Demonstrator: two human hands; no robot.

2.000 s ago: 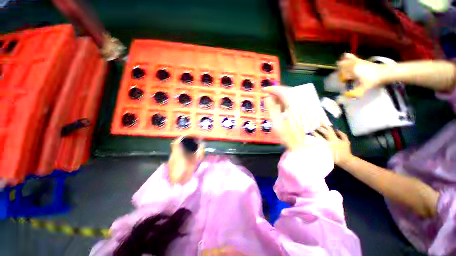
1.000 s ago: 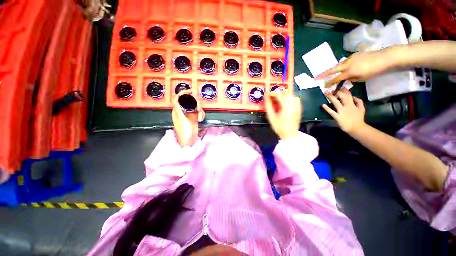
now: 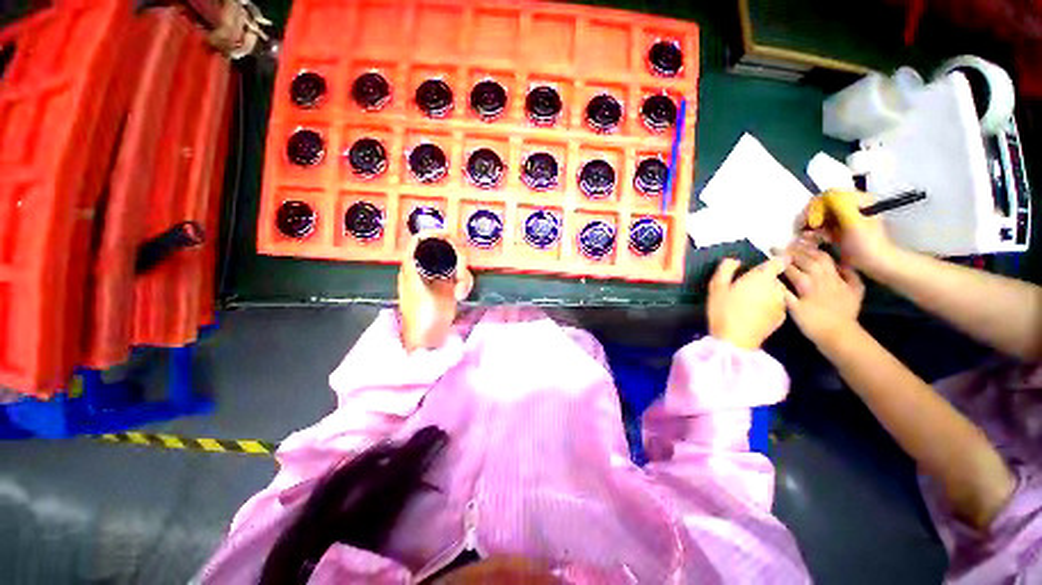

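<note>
A dark round watch head (image 3: pixel 435 258) is held in my left hand (image 3: pixel 427 299), just below the front edge of the orange-red watch tray (image 3: pixel 548 258). The tray has square pockets with several dark watch heads; some in the front row look silvery. My right hand (image 3: pixel 745 302) is at the lower edge of the white paper (image 3: pixel 754 189), its fingertips close to another person's hand. I cannot tell whether it holds anything. A slim blue stick (image 3: pixel 675 154) lies along the tray's right side.
Another person's hands (image 3: pixel 825 291) are at the right, one with a dark pen (image 3: pixel 895 203). Behind them stands a white benchtop machine (image 3: pixel 931 171). Stacked orange-red trays (image 3: pixel 91 206) stand at the left. A box edge (image 3: pixel 788 40) is at the back.
My right hand has moved right, from the tray's front right corner to the paper. My left hand still holds the watch head. The other person's hand has moved and now shows a dark pen.
</note>
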